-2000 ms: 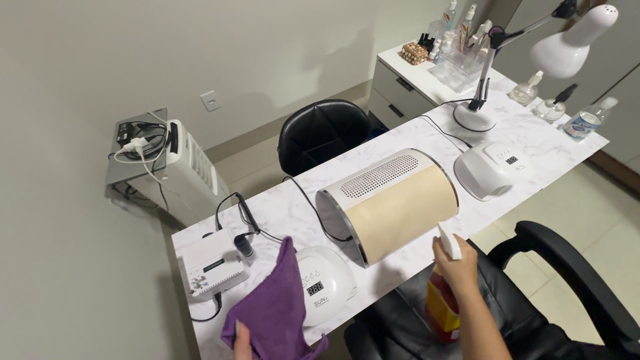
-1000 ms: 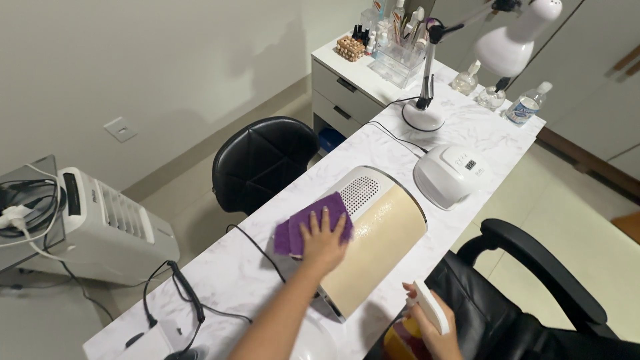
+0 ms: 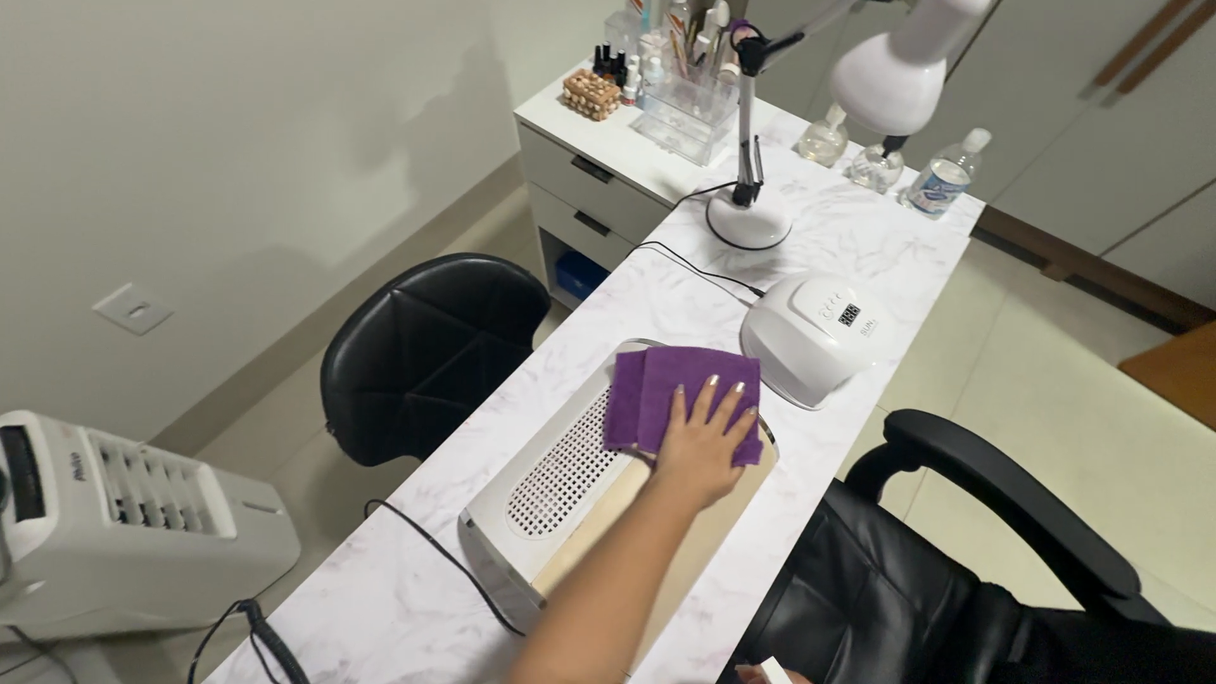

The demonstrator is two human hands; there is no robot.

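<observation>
My left hand (image 3: 705,446) lies flat with spread fingers on a folded purple cloth (image 3: 679,394). The cloth covers the far end of a nail dust collector (image 3: 560,475), which has a white perforated grille and a beige padded side. At the bottom edge, only a bit of my right hand (image 3: 774,674) shows, at the white trigger or nozzle of a bottle; the rest is hidden. A white nail lamp (image 3: 817,332) with a small display stands just beyond the cloth.
A desk lamp (image 3: 749,223) stands on the marbled table (image 3: 418,560), with clear bottles (image 3: 940,180) beyond. An acrylic organizer (image 3: 689,119) sits on the drawer cabinet. A black chair (image 3: 432,356) is left, a black armchair (image 3: 855,589) right. A cable (image 3: 446,556) runs beside the collector.
My left hand and the cloth have moved along the dust collector from its near part to its far end. Two seconds ago, the cloth was by the near nail lamp. My right hand is now mostly out of view.
</observation>
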